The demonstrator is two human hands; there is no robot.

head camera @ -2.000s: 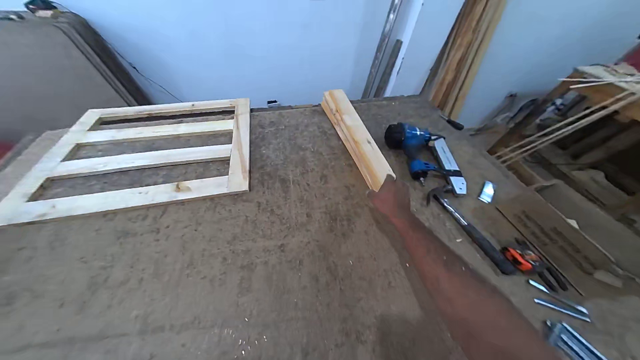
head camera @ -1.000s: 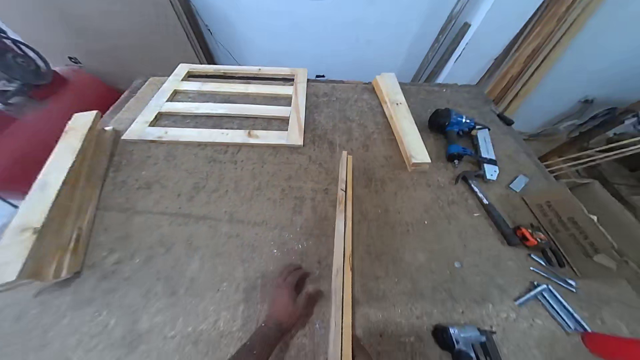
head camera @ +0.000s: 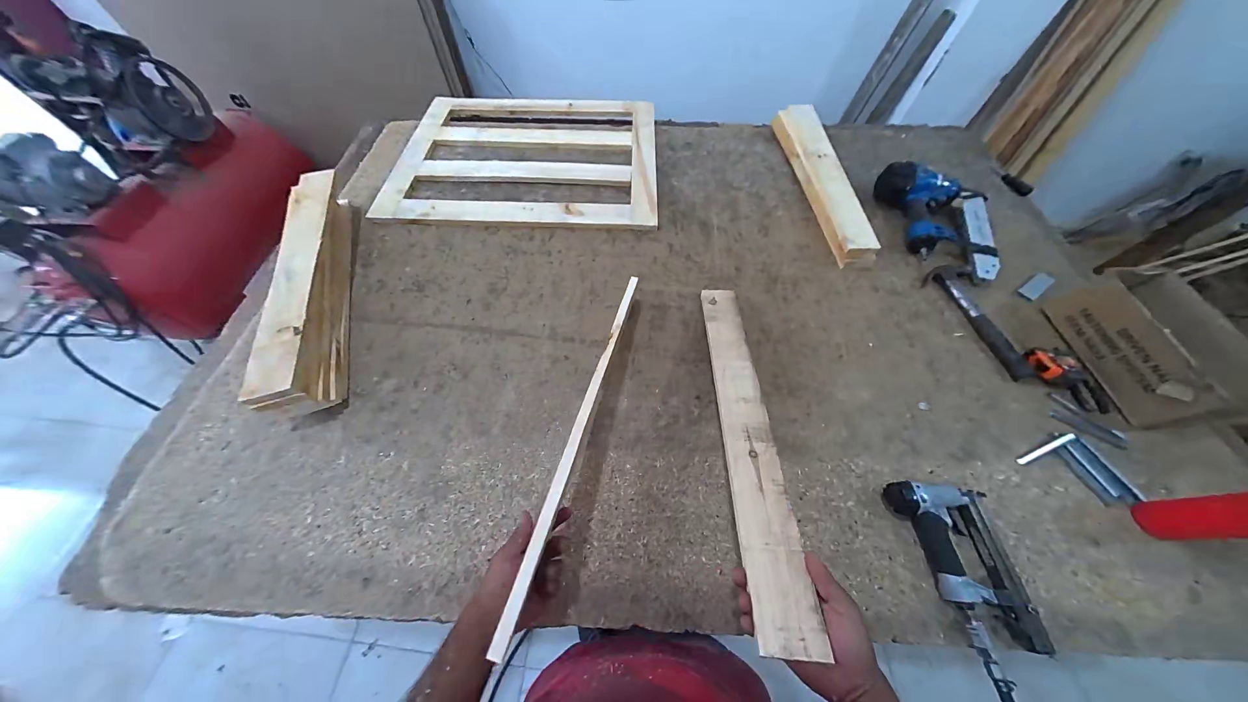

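My left hand (head camera: 531, 565) holds a thin wooden slat (head camera: 568, 458) turned on its narrow edge, near its close end. A second slat (head camera: 756, 448), its broad face up, lies in the grip of my right hand (head camera: 829, 619), fingers on one side and thumb on the other. The two slats are apart, their far ends nearer each other. Beyond them a slatted wooden frame (head camera: 643, 175) lies flat at the table's far edge. A stack of wooden pieces (head camera: 292, 292) is at the left, and another small stack (head camera: 829, 185) at the far right.
On the right of the worktable (head camera: 439, 487) lie a blue nail gun (head camera: 921, 210), a claw hammer (head camera: 985, 327), an orange-and-black tool (head camera: 1058, 369), staple strips (head camera: 1097, 468), a flattened cardboard box (head camera: 1121, 351) and a pneumatic stapler (head camera: 960, 556). A red air compressor (head camera: 214, 244) stands at the left.
One second ago the two slats stood side by side, touching, with my left hand off them; now they are apart, one in each hand. The view has shifted.
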